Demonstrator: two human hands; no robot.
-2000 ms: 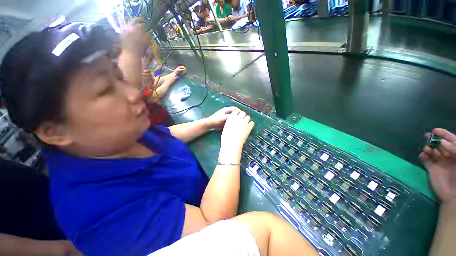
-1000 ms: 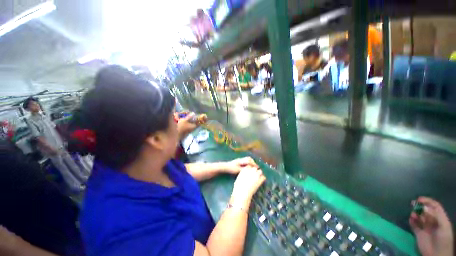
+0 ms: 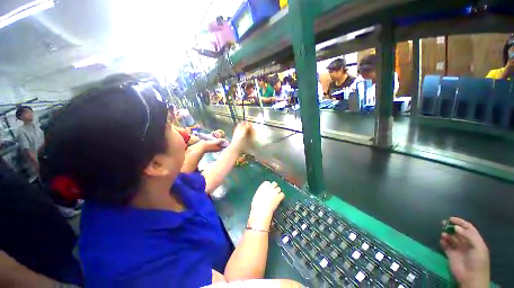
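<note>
My left hand [image 3: 466, 247] is at the lower right edge of the view, raised beside the bench's light green edge. Its fingertips are closed on a small green circuit board [image 3: 449, 227]; details of the board are too small to tell. My right hand is out of the picture. A clear blister tray [image 3: 288, 257] lies on the dark green bench left of my hand, cut off by the bottom edge. It holds rows of small dark modules, several with white squares on top [image 3: 356, 255].
A person in a blue shirt [image 3: 149, 236] sits close on the left, one hand [image 3: 267, 198] beside the tray. A green post [image 3: 309, 124] stands behind the tray. Beyond is a wide dark conveyor [image 3: 360, 174], with people and blue chair backs or bins [image 3: 468, 98] across it.
The view has tilted up and shifted, so more of the hall shows. The neighbour's hands were together; one now reaches out over the bench. My left hand still holds the board.
</note>
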